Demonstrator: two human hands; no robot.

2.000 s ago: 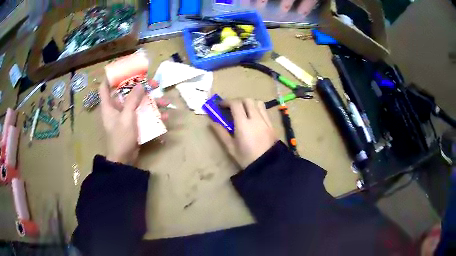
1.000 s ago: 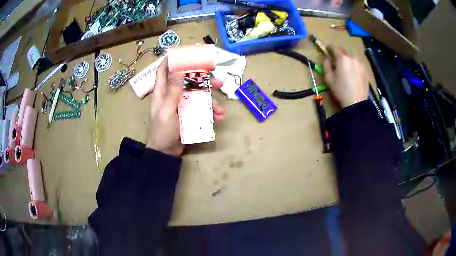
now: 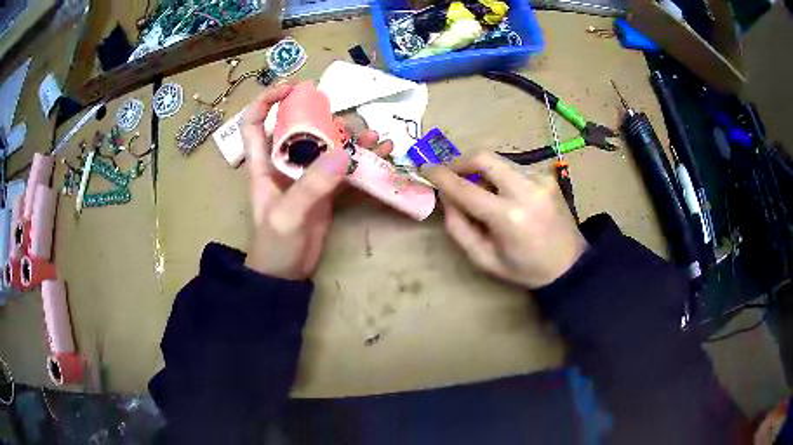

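Observation:
My left hand (image 3: 291, 217) holds the pink handheld fan by its coral head (image 3: 304, 117), the round dark opening turned towards me. The fan's pale pink open handle (image 3: 391, 184) points right. Wires show below the head. My right hand (image 3: 513, 217) is at the handle's far end, fingers closed on a thin pale stick, mostly hidden by the fingers. The purple-blue battery pack (image 3: 433, 148) lies just behind my right fingers, partly covered. The loose pale pink handle cover (image 3: 230, 143) lies behind my left hand, partly hidden.
A white cloth (image 3: 383, 100) lies behind the fan, with the blue parts tray (image 3: 461, 65) beyond. Green-and-black cutters (image 3: 569, 122), a screwdriver (image 3: 563, 178) and a black-handled iron-like tool (image 3: 656, 178) lie right. Circuit boards (image 3: 109, 191) and pink fans (image 3: 59, 326) lie left.
My right hand has come from beside the cutters back to the fan; the pale stick has left its place there. My left hand has turned the fan so its handle points right.

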